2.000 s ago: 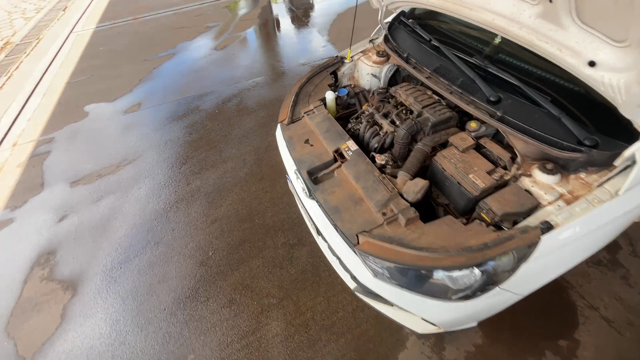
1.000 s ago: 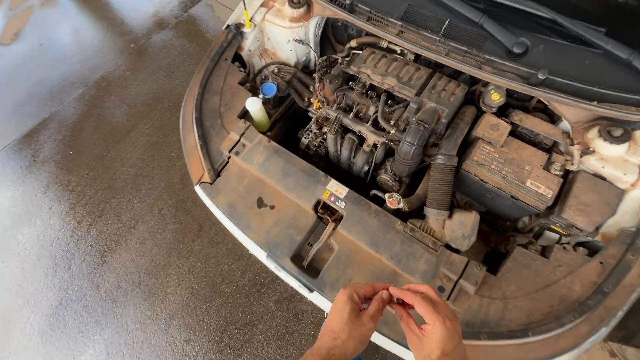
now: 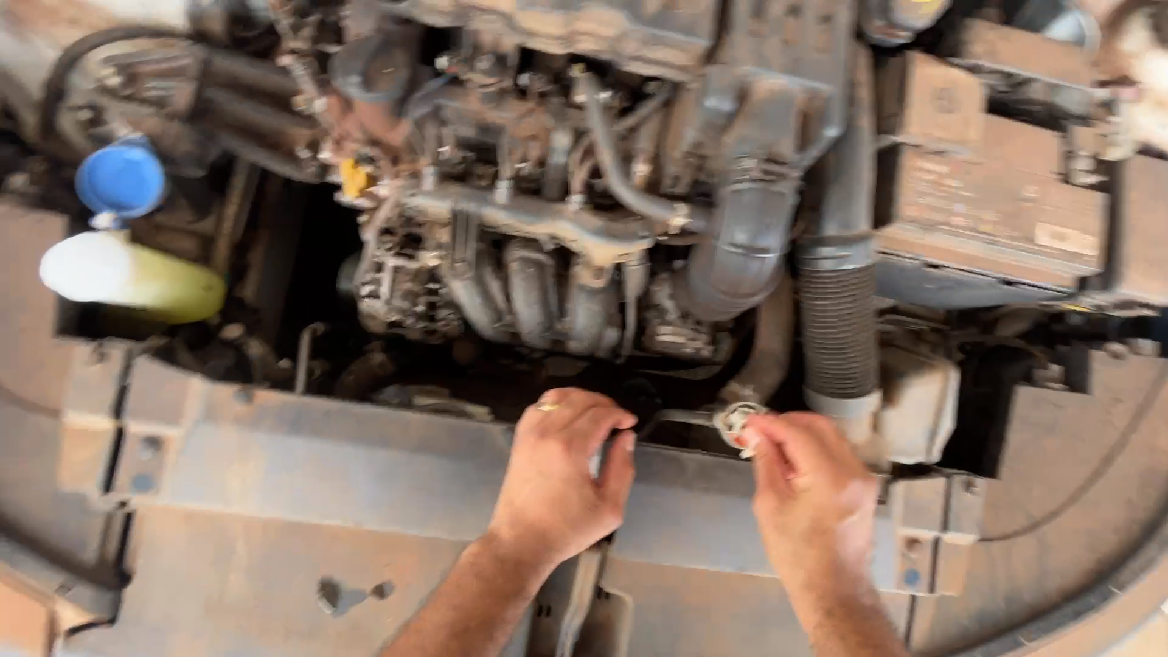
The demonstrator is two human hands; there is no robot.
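My right hand (image 3: 812, 493) reaches over the front panel (image 3: 347, 465) of a dusty car engine bay. Its thumb and forefinger are at the metal radiator cap (image 3: 741, 427); whether they grip it is blurred. My left hand (image 3: 570, 474) hangs above the same panel, left of the cap, with thumb and fingertips close together around a small gap. Nothing can be made out between them. Behind the hands lies the engine's intake manifold (image 3: 538, 292). A ribbed air hose (image 3: 838, 319) stands just behind my right hand.
A blue reservoir cap (image 3: 120, 179) and a container with yellow-green fluid (image 3: 137, 278) are at the left. The dusty battery (image 3: 995, 201) sits at the back right. The hood latch opening (image 3: 579, 602) lies below my left hand.
My hands were together over the front panel one second ago; now they are apart, the right one at the radiator cap. The view has moved much closer to the engine.
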